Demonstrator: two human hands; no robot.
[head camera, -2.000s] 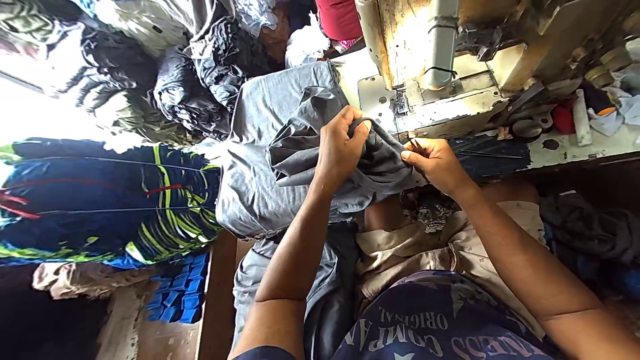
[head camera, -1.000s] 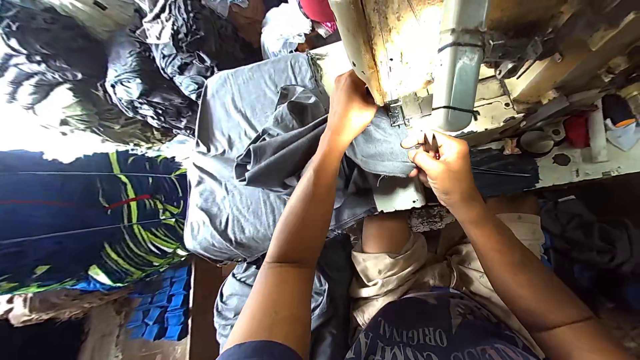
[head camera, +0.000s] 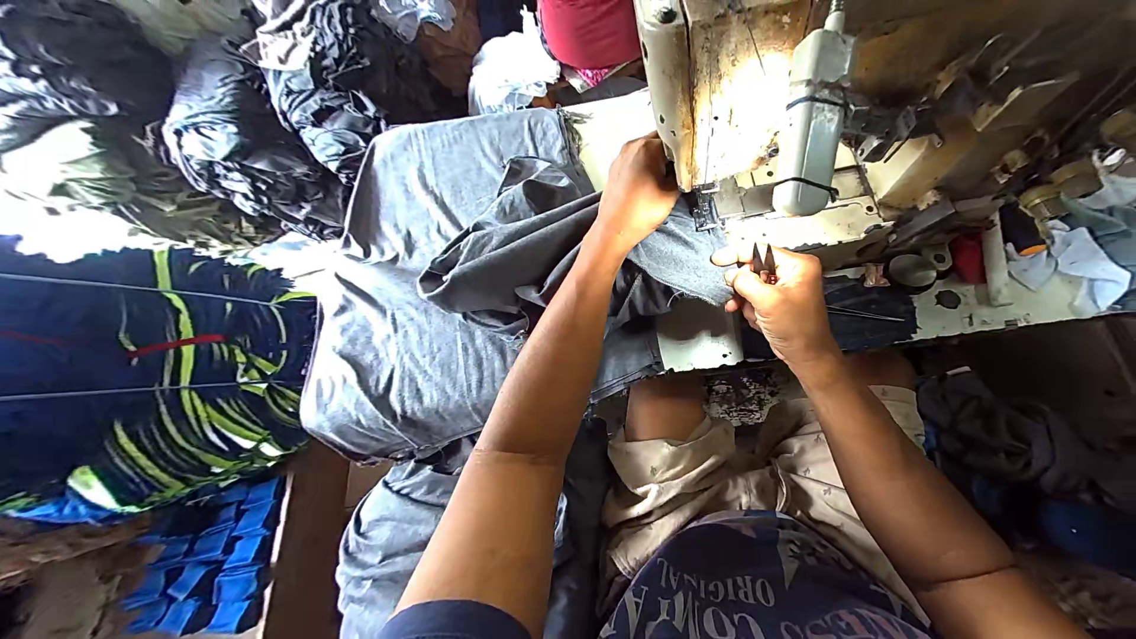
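Note:
Grey fabric (head camera: 683, 253) lies under the presser foot (head camera: 706, 211) of an industrial sewing machine (head camera: 723, 80). My left hand (head camera: 637, 191) is on this fabric just left of the foot, its fingertips partly hidden behind the machine head. My right hand (head camera: 781, 297) is at the fabric's right edge, with small dark thread snips (head camera: 763, 259) in its fingers, points up. Whether its fingertips also pinch the cloth is hard to tell. More grey fabric (head camera: 399, 328) spreads over the table to the left, with a bunched fold on top.
A grey lamp-like housing (head camera: 809, 124) is strapped beside the machine head. Tweezers (head camera: 865, 313) lie on dark cloth right of my right hand. Bundles of dark fabric (head camera: 231, 142) are at the upper left, navy and lime fabric (head camera: 151, 373) at the left. A round metal dish (head camera: 912, 272) sits at the right.
The fabric that was held up between both hands two seconds ago now lies under the presser foot. My left hand has moved up to the machine head.

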